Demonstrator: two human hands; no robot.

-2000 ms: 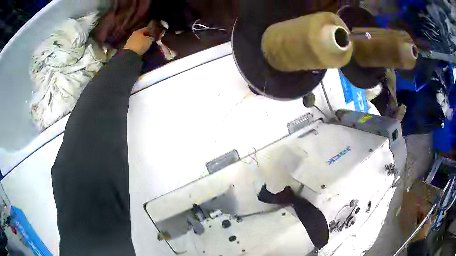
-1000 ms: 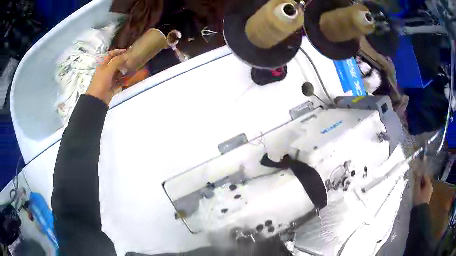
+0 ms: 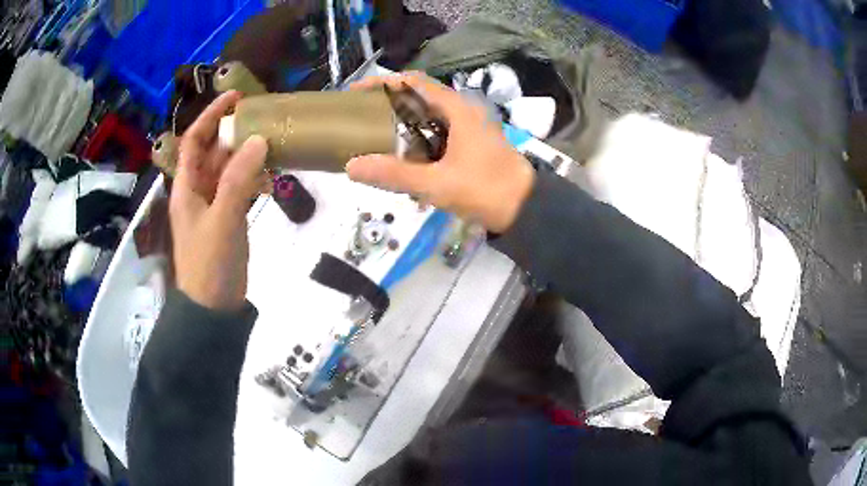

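Note:
An olive-tan thread cone [image 3: 318,128] lies sideways between my two hands, above the machine table, its pale core end to the left. My left hand [image 3: 214,195] grips the pale end with thumb and fingers. My right hand [image 3: 452,152] is around the other end and also holds dark thread snips [image 3: 415,119], with the blades pointing up and left. The white machine head [image 3: 366,237] with a blue stripe and a black curved strap [image 3: 350,283] is below the cone. Any loose thread is too fine to see.
A small dark spool [image 3: 294,197] with a magenta centre stands behind the machine. More tan cones [image 3: 238,80] are at the upper left. White fabric [image 3: 656,180] lies at the right. A blue bin [image 3: 176,47] is at the upper left. The white table rim [image 3: 92,380] curves at the left.
The view has turned. My left hand has brought the cone from the far table edge to in front of me. My right hand has come up to the cone's other end with snips in it.

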